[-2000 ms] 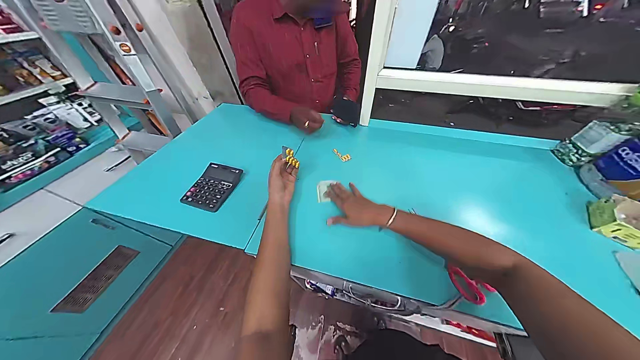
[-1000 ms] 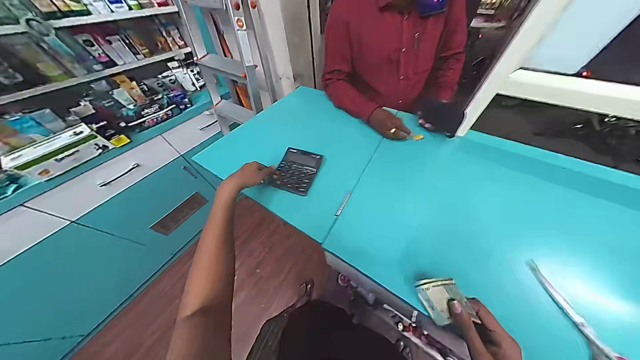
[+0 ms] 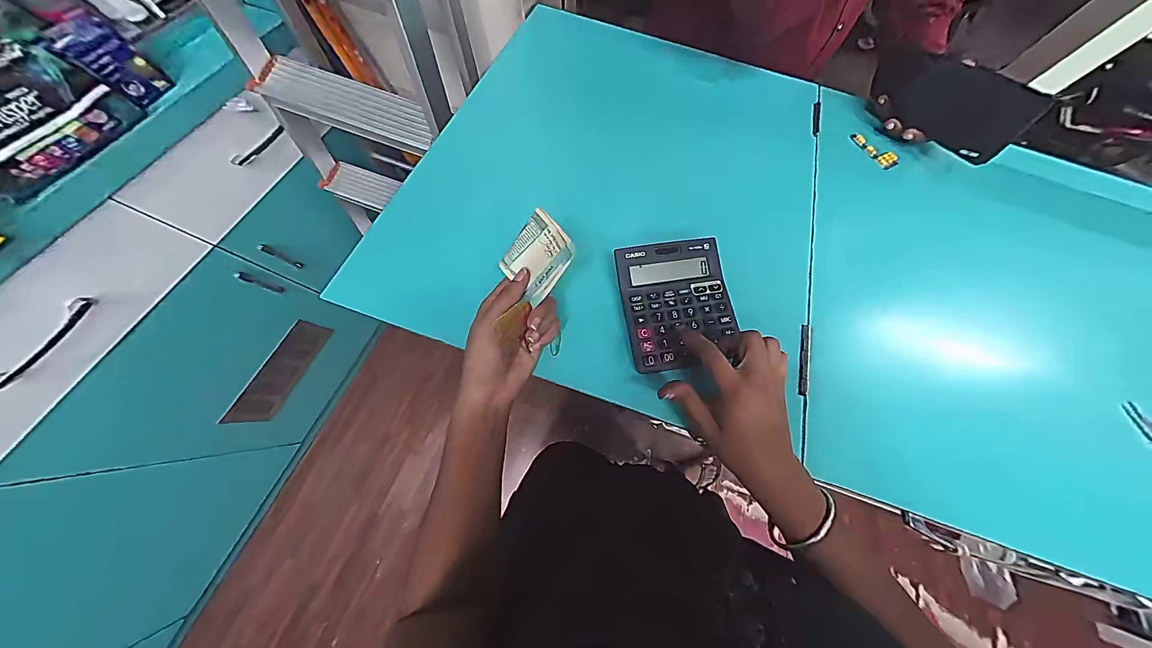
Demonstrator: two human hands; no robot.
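My left hand (image 3: 511,346) grips folded banknotes (image 3: 540,252) upright over the turquoise counter (image 3: 585,144), thumb across them. A small yellowish piece shows between the palm and fingers. To its right lies a black Casio calculator (image 3: 668,270), its screen facing up. My right hand (image 3: 742,382), with a bangle at the wrist, has the index finger on or just over the calculator's lower keys; the other fingers are curled and the thumb sticks out to the left. It holds nothing that I can see.
Across the counter a person in a red shirt (image 3: 792,36) holds a black flat case or wallet (image 3: 963,103). Yellow blister-packed tablets (image 3: 875,151) lie near that hand. An aluminium stepladder (image 3: 346,103) stands behind the counter's left edge. Drawers (image 3: 171,360) and packaged goods (image 3: 76,99) are at left.
The banknotes have passed from my right hand to my left. My left hand has left the calculator, and my right hand is now at its keys. The view has swung down and left.
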